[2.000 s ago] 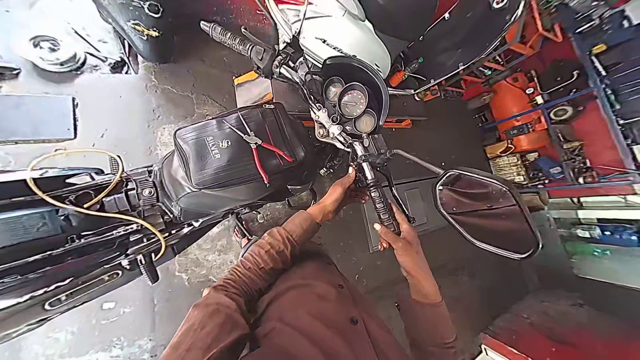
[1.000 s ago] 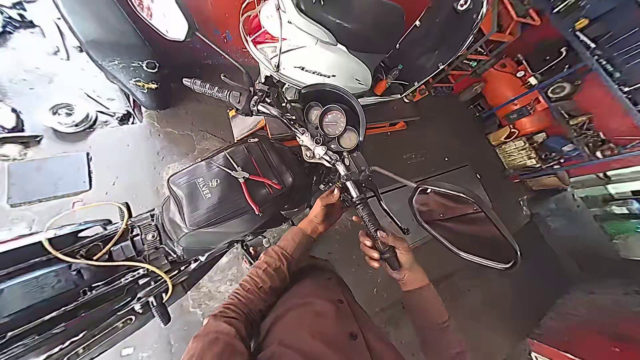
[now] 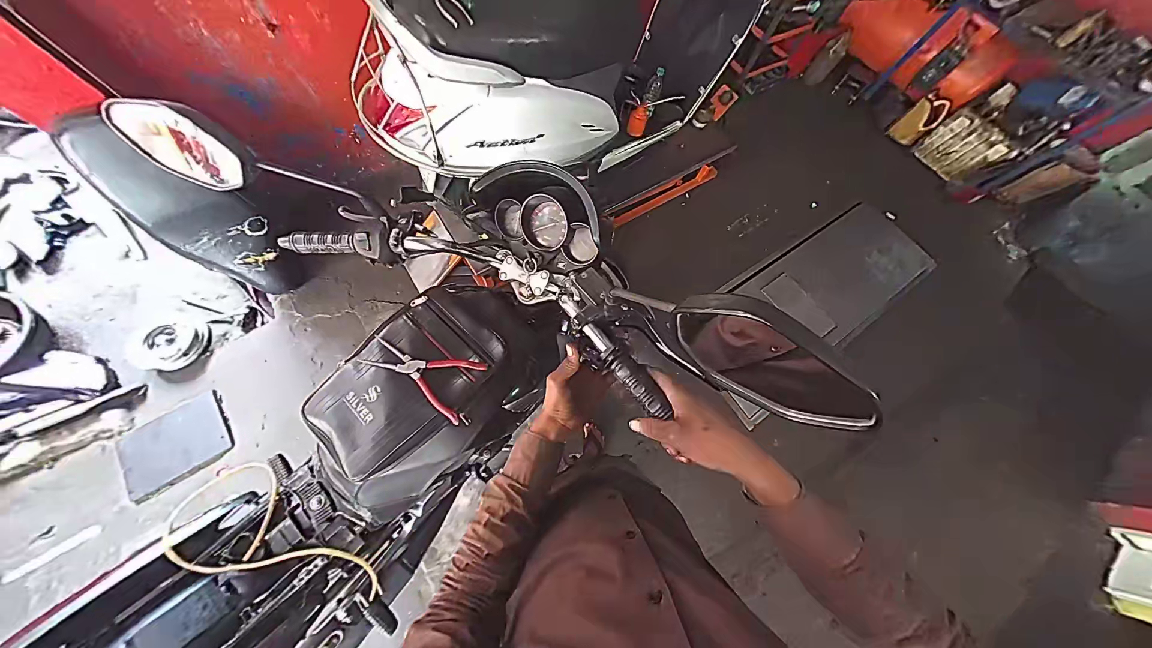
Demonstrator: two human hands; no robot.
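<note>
A motorcycle's handlebar point(image 3: 459, 247) crosses the middle of the head view, with round gauges point(image 3: 545, 223) in front of it. My left hand point(image 3: 571, 396) is at the switch housing inboard of the near rubber grip point(image 3: 637, 382), thumb up; its fingers are partly hidden below the bar. My right hand point(image 3: 697, 427) is at the outer end of that grip, its fingers bent around and under it; how firmly they hold cannot be told. A mirror point(image 3: 778, 360) extends beyond the grip. Red-handled pliers point(image 3: 423, 367) lie spread on the black tank cover point(image 3: 396, 423).
A white scooter point(image 3: 504, 117) stands beyond the handlebar, a dark vehicle panel with a mirror point(image 3: 175, 144) at upper left. A yellowish hose point(image 3: 270, 562) lies over the motorcycle's stripped rear. An orange tank point(image 3: 936, 45) and parts are at upper right, a flat plate point(image 3: 837, 274) on the floor.
My right hand, earlier wrapped over the grip with its fingers on top, now sits at the grip's outer end and side. My left hand remains by the switch housing. The view has shifted and turned.
</note>
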